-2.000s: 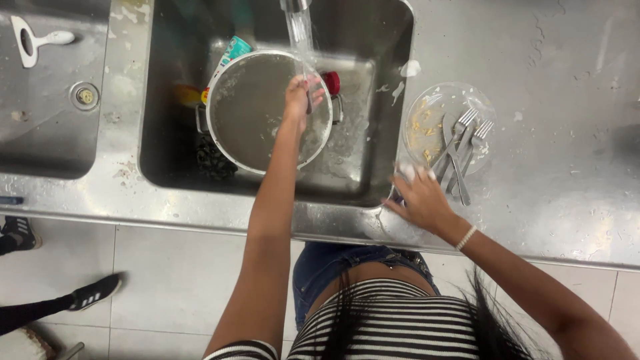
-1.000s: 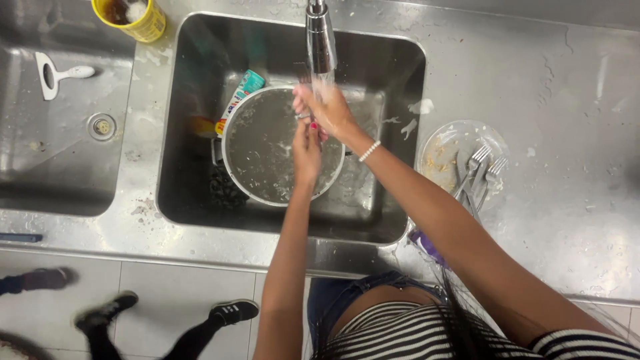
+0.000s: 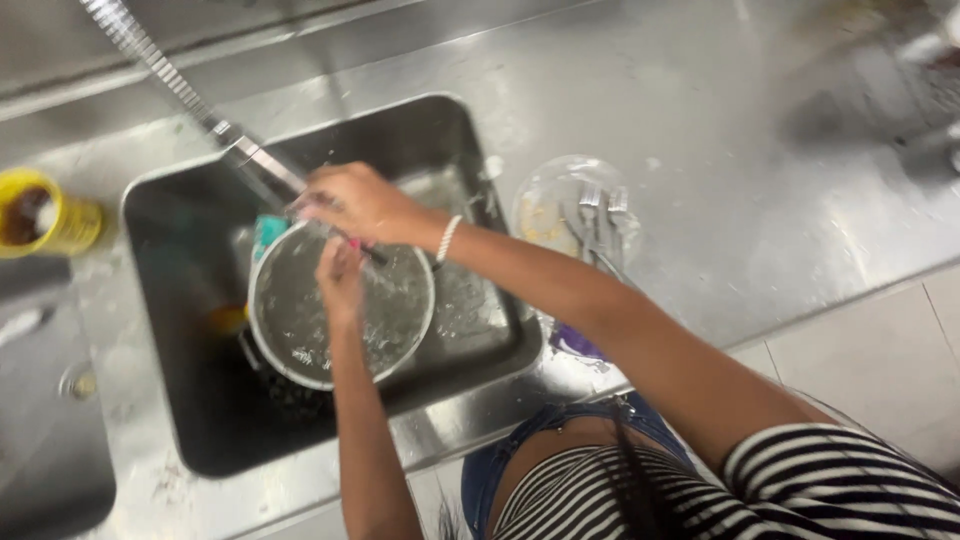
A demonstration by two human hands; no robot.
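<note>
A large round pot (image 3: 341,330) full of water sits in the steel sink (image 3: 161,315). Above its upper rim my left hand (image 3: 341,270) and my right hand (image 3: 352,199) meet, the right one wearing a beaded bracelet. A thin dark utensil (image 3: 371,255) pokes out between them; blur hides its far end, and both hands appear to grip it. Just behind my right hand ends the faucet spout (image 3: 270,169). Right of the sink, a clear plate (image 3: 532,195) with food scraps carries several forks and other cutlery (image 3: 590,206).
A yellow tub (image 3: 79,225) stands left of the sink, beside a second basin (image 3: 45,420) with a drain. A teal package (image 3: 268,232) leans behind the pot. Something purple (image 3: 577,341) lies at the counter's front edge. Blurred items (image 3: 885,112) occupy the far right.
My right hand has left the area by the plate and joined my left hand over the pot, under the faucet. The view has turned and shifted strongly.
</note>
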